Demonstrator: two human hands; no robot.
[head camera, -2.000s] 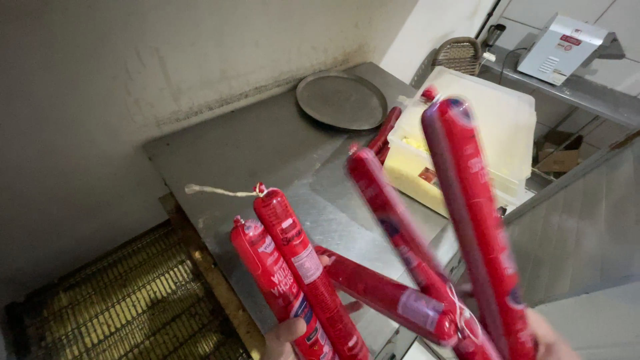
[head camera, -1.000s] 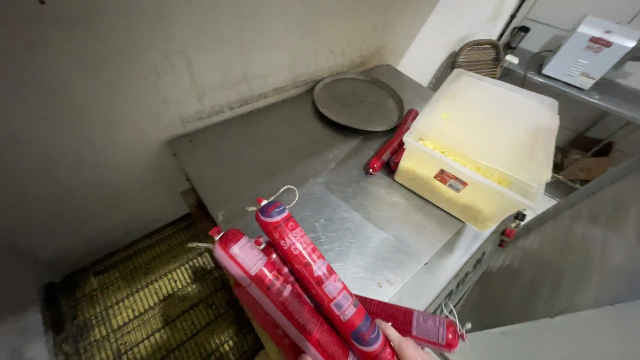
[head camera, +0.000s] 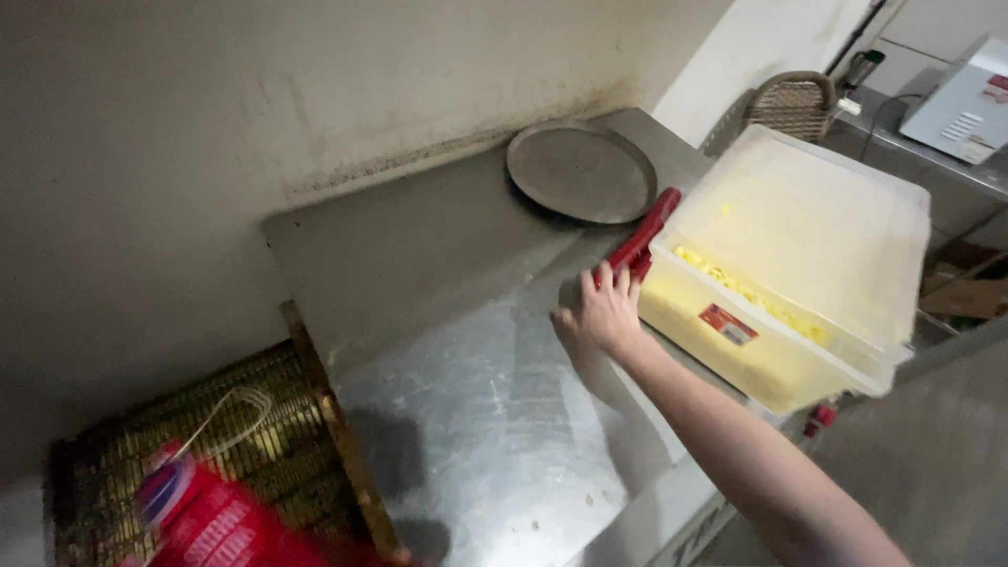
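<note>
My right hand (head camera: 610, 311) reaches across the steel table, its fingers on the near end of a red plastic-wrapped sausage log (head camera: 647, 228). Part of another red log (head camera: 644, 266) shows beside it, against a plastic tub. At the lower left, blurred red sausage logs (head camera: 228, 520) with printed wrapping and a looped string rise from the frame's bottom edge. My left hand is almost wholly hidden; only what may be a fingertip shows by these logs, so its grip cannot be made out.
The translucent tub (head camera: 764, 378) holds shredded yellow food, its lid (head camera: 819, 228) resting askew on top. A round metal pan (head camera: 583, 172) lies near the wall on the steel table (head camera: 425, 307). A slatted rack (head camera: 268, 441) is lower left; a wicker chair back (head camera: 791, 106) and a white appliance (head camera: 961, 110) stand beyond.
The bundle of red logs has moved to the lower left. My right hand has come away from the bundle and now touches the log beside the tub.
</note>
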